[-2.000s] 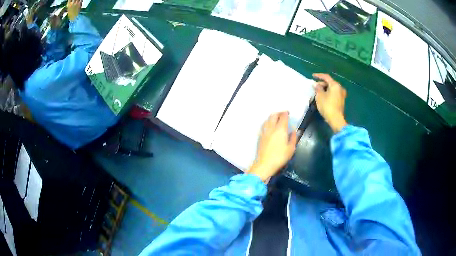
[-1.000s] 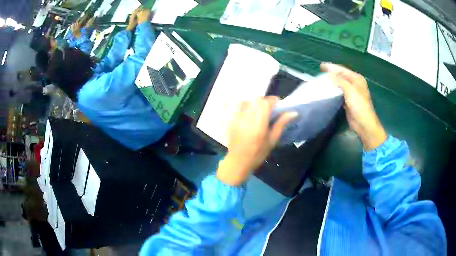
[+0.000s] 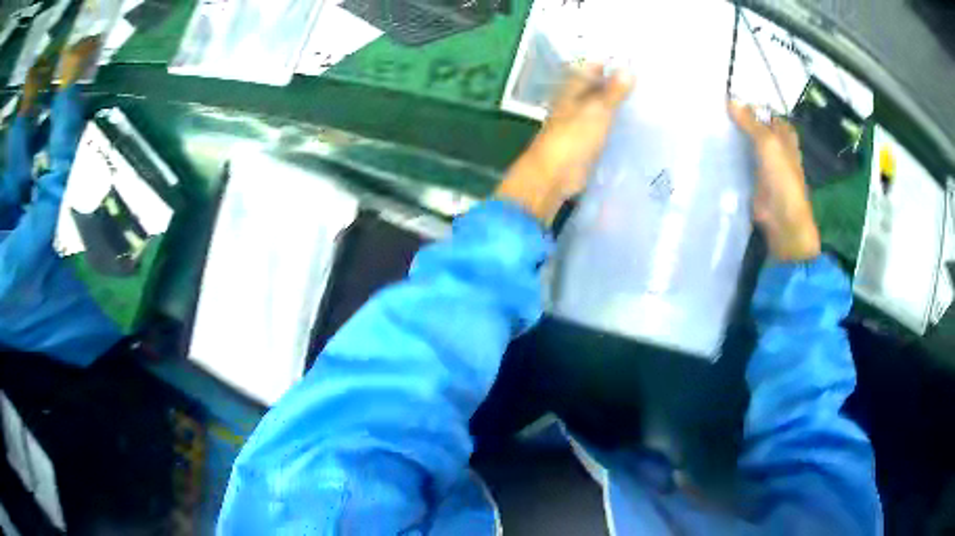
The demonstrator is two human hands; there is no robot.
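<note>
A tablet in a frosted plastic sleeve [image 3: 665, 225] with a small dark mark is in front of me, tilted, its far end over the row of retail boxes. My left hand [image 3: 571, 136] holds its left edge near the far end. My right hand [image 3: 780, 183] holds its right edge. A black two-compartment tray [image 3: 367, 272] lies on the green bench to the left. A white protective bag [image 3: 267, 272] lies in its left pocket. The part of the right pocket that shows is dark; my left sleeve hides the rest.
Retail boxes [image 3: 445, 68] stand in a raised row along the far side. Another retail box [image 3: 115, 209] lies at the left, beside a person in a blue smock [image 3: 52, 288]. Dark stacks with white pieces [image 3: 31, 461] are at the lower left.
The white slab from the tray's right pocket was lifted out. A sleeved tablet is now held over to the right, in both hands. The view has turned right, so the tray appears further left.
</note>
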